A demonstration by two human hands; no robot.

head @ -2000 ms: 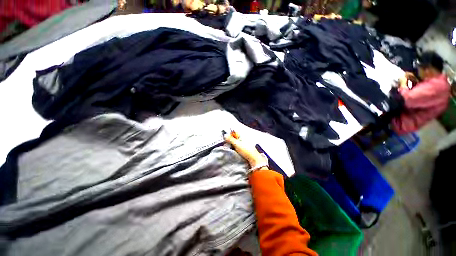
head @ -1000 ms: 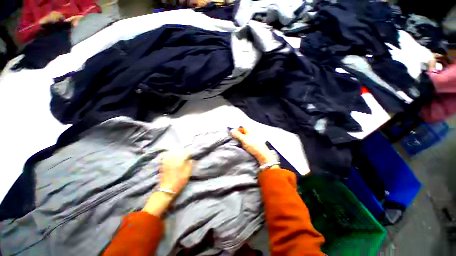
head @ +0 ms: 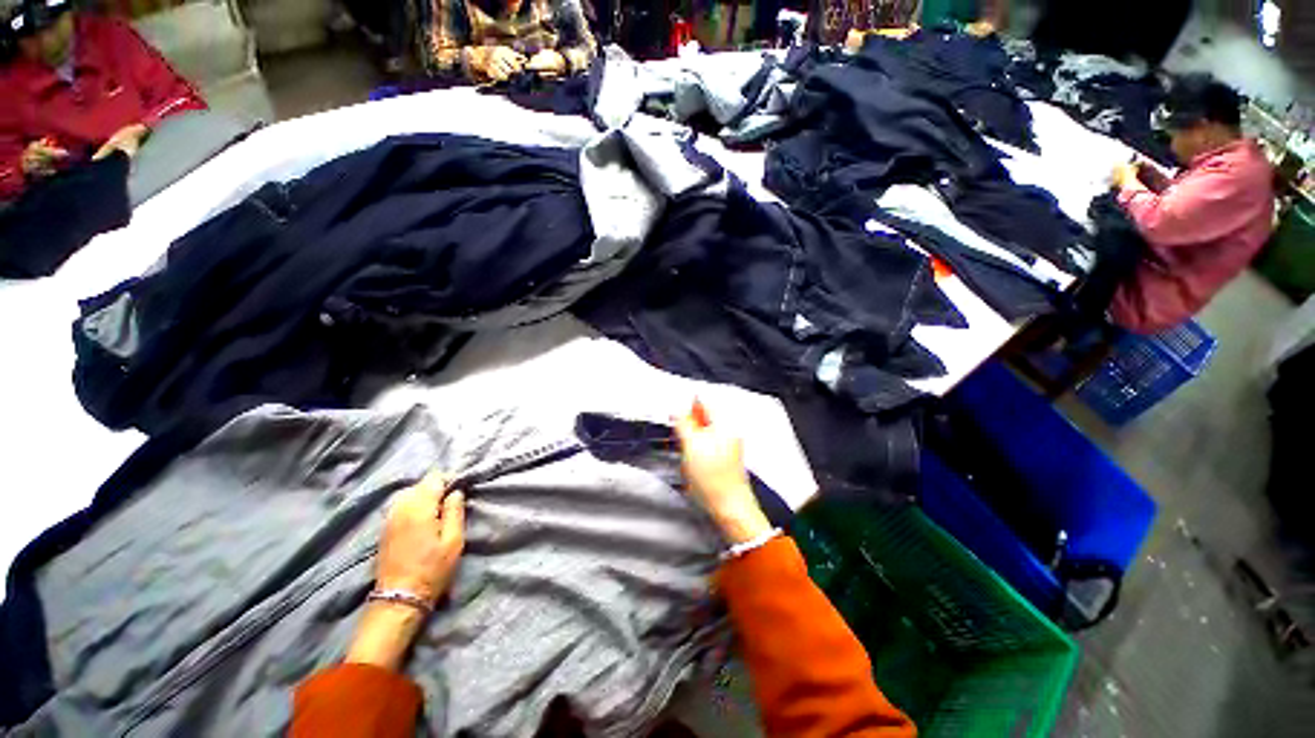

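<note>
A denim garment [head: 548, 562] lies spread in front of me, mostly pale grey inside out, with a dark seam running across it. My left hand [head: 420, 539] grips the cloth at the seam. My right hand [head: 711, 464] holds the end of a small turned-over navy piece [head: 627, 437] at the garment's upper edge. A tiny orange-red tip [head: 701, 412] shows at the right fingers; the rest of that tool is hidden in the hand.
Navy garments [head: 433, 231] are heaped beyond on the white table [head: 750, 418]. A green crate [head: 995, 620] and a blue crate [head: 1053, 476] stand below the right edge. People sit at far left, far side and right [head: 1204, 216].
My left hand has come into view and taken hold of the seam, now left of where it was a second ago. A navy part now shows turned over by my right hand.
</note>
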